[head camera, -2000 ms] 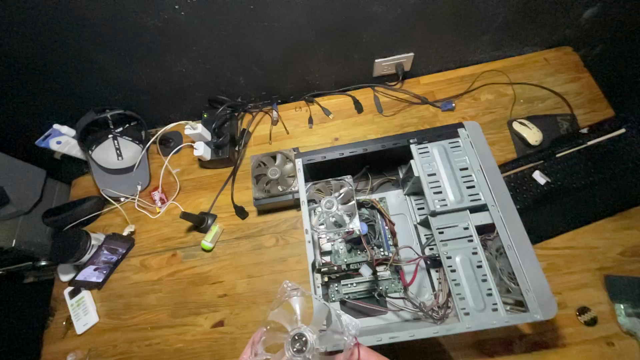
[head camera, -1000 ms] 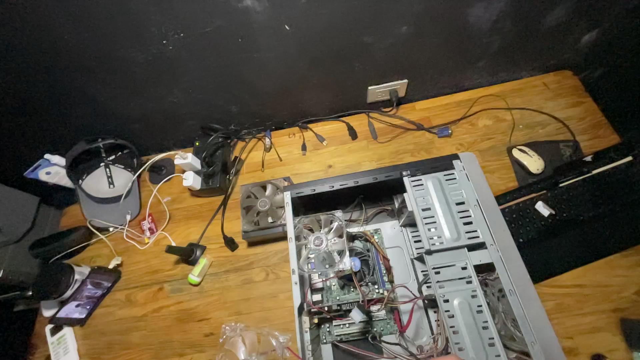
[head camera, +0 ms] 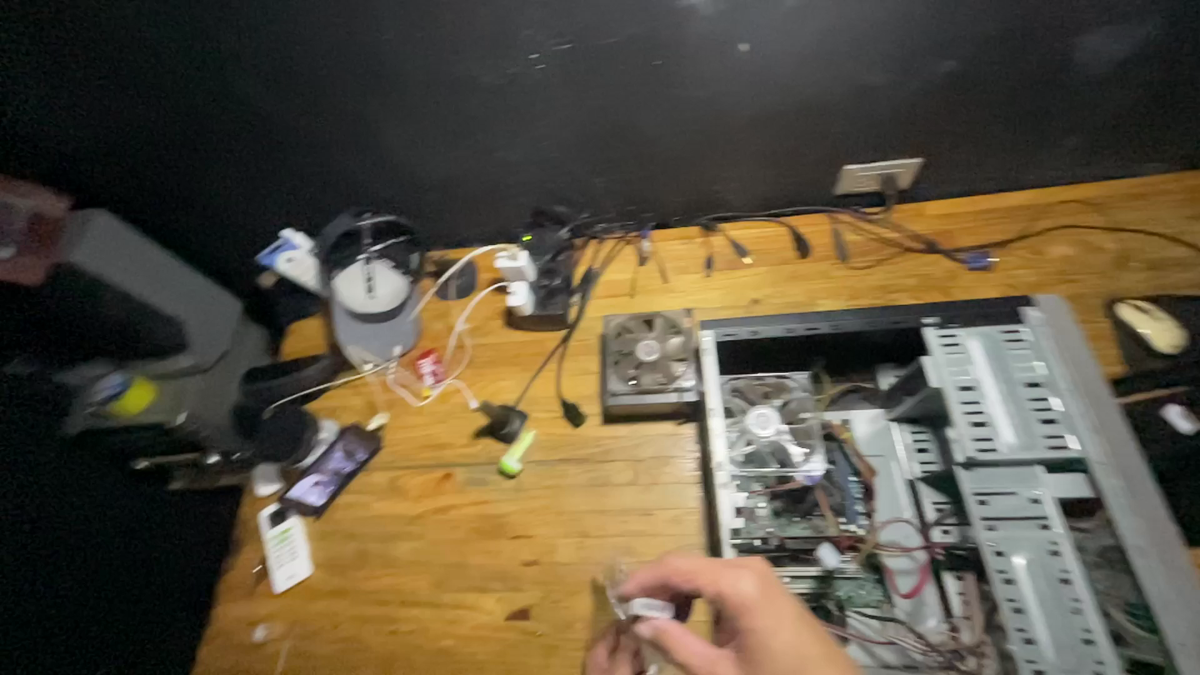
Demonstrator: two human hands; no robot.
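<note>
My right hand (head camera: 741, 609) reaches in from the bottom edge, thumb and fingers pinched on a small white connector (head camera: 649, 608). Of my left hand (head camera: 607, 652) only a blurred part shows below it, at a clear plastic piece; its grip cannot be made out. Just right of my hands lies an open computer case (head camera: 1102, 450), with a clear fan (head camera: 764, 422) at its upper left, above the green circuit board (head camera: 858, 591) and loose wires. A power supply unit with a fan (head camera: 649, 352) stands against the outside of the case's left side.
On the wooden table (head camera: 450, 562) are a power strip (head camera: 542, 281) with white adapters, cables, a cap (head camera: 372, 291), a green-and-white object (head camera: 517, 454), a phone (head camera: 332, 469) and a white power bank (head camera: 285, 548). A mouse (head camera: 1151, 326) lies at the right. A grey cabinet-like object (head camera: 155, 291) stands left.
The view has swung left. Both hands held a clear fan at the bottom edge two seconds ago; now my right hand is further in view, with its fingers on a white connector.
</note>
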